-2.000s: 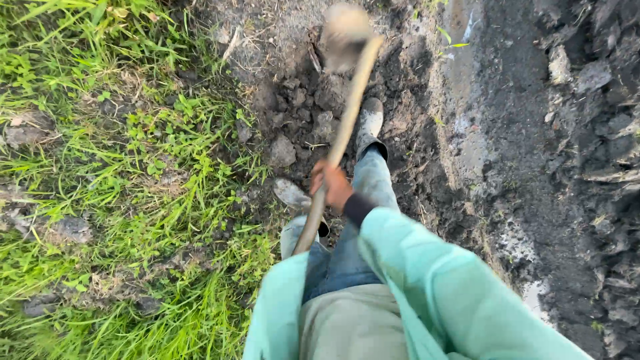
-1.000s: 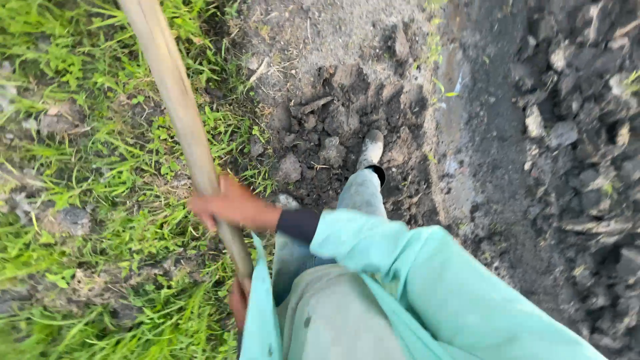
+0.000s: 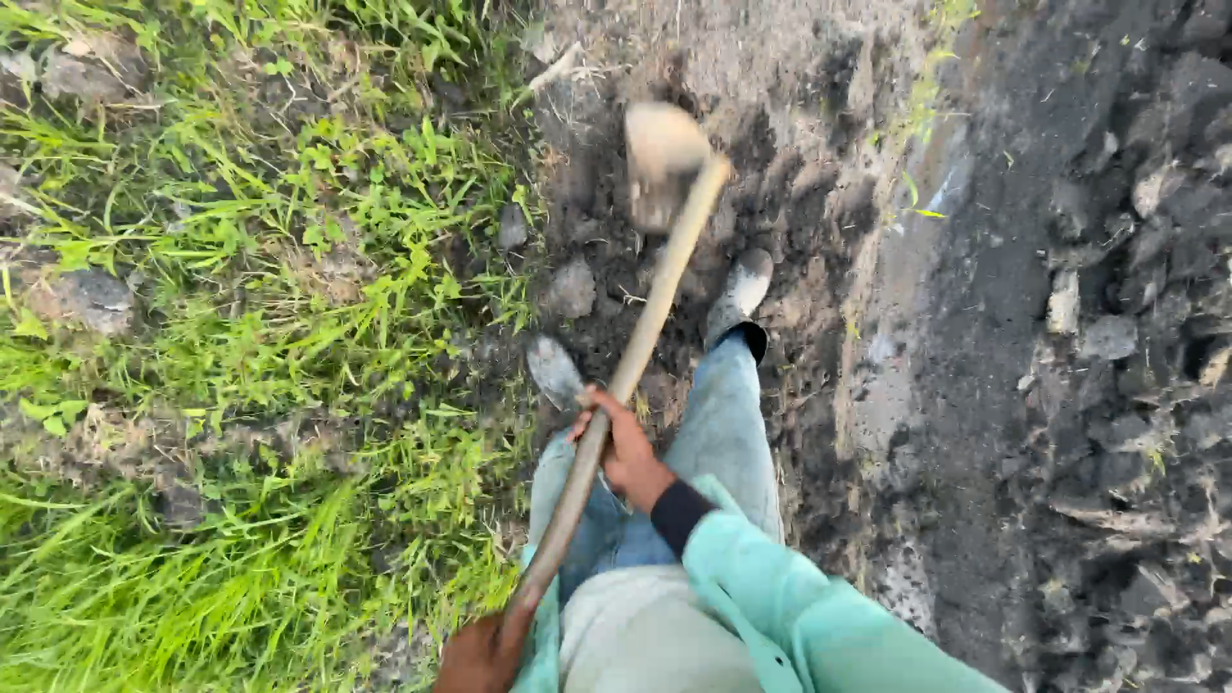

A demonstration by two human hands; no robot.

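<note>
A hoe with a long wooden handle [image 3: 659,289] slants across the view, its blurred, soil-coloured blade [image 3: 664,144] over the dark broken soil ahead of my boots. My right hand [image 3: 621,448] is closed around the middle of the handle. Lower down, at the bottom edge, my left hand [image 3: 481,654] grips the handle near its rear end and is partly cut off by the frame. Whether the blade touches the ground is unclear from the blur.
My muddy boots [image 3: 746,284] stand apart on loose soil. Green grass and weeds [image 3: 318,250] cover the left side. Rightward run a smooth dark muddy strip [image 3: 982,356] and a bank of rough clods [image 3: 1145,481]. A loose clod [image 3: 572,289] lies ahead of the left boot.
One second ago the handle was raised over the grass at the left, its blade out of view. It has swung down and to the right, bringing the blade over the soil. Both hands remain on it.
</note>
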